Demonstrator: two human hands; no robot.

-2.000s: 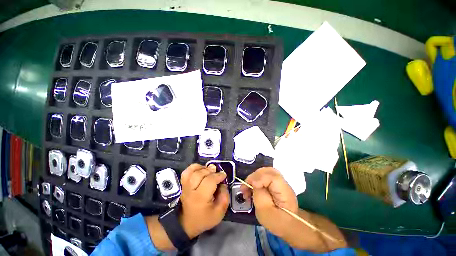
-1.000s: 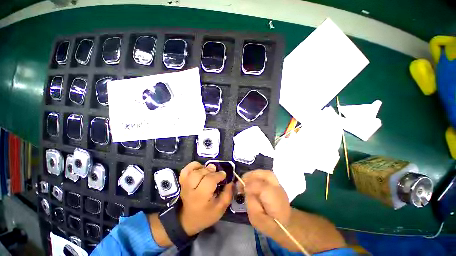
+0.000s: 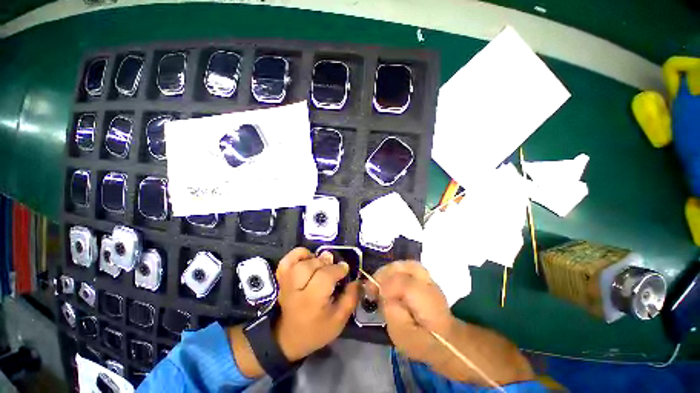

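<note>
My left hand [image 3: 313,299] holds a dark watch case [image 3: 343,257] with a shiny silver rim in its fingertips, over the front of the black foam tray [image 3: 295,180]. My right hand [image 3: 411,295] grips a long thin bamboo stick [image 3: 460,355] like a pen. The stick's tip is at the right side of the rim. The fingers of my left hand cover the lower part of the case. A watch assembly, back up [image 3: 370,309], lies under my right fingertips, partly hidden.
Dark-screened watches [image 3: 392,88] sit in the tray's far pockets, white-backed ones [image 3: 255,279] nearer. A label slip [image 3: 238,184] bears one watch. Right of the tray are a blank sheet [image 3: 499,100], crumpled wipes [image 3: 491,219], spare sticks [image 3: 533,238] and a tan bottle with metal top [image 3: 591,276].
My right hand has moved slightly left and its stick now slants at the rim's right side. My left hand keeps the case in nearly the same place.
</note>
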